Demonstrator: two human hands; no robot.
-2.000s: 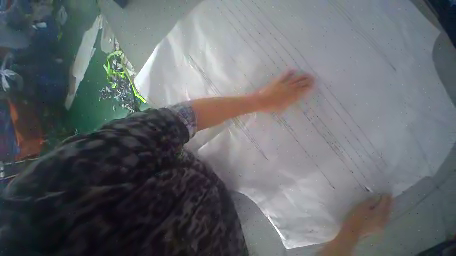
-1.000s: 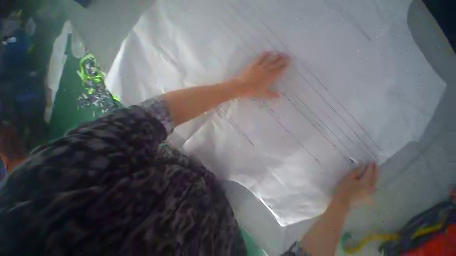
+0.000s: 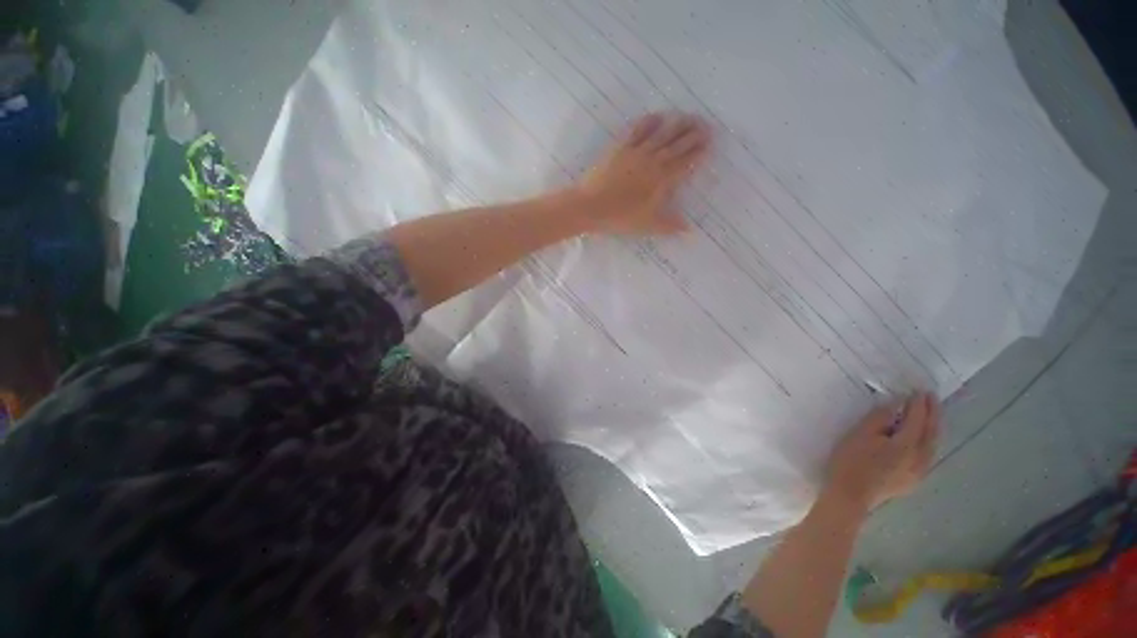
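A large white pattern sheet [image 3: 748, 312] with parallel ruled lines and a curved outline lies wrinkled across the table. My left hand [image 3: 646, 172] lies on the sheet near its middle, palm down with fingers spread, holding nothing. My right hand [image 3: 888, 446] is at the sheet's right lower edge, fingers curled together by the ends of the ruled lines. A small dark thing, perhaps a marking pen, shows between its fingers; most of it is hidden.
The pale grey table [image 3: 985, 499] shows around the sheet. At the lower right are a yellow tape measure [image 3: 929, 583], dark cord loops [image 3: 1060, 548] and a red bag [image 3: 1085, 604]. Fabric scraps [image 3: 218, 206] and a green floor [image 3: 168, 249] show at left.
The view has shifted, bringing the tape, cord and red bag in at the lower right. My left hand stays flat on the sheet. My right hand stays near the line ends.
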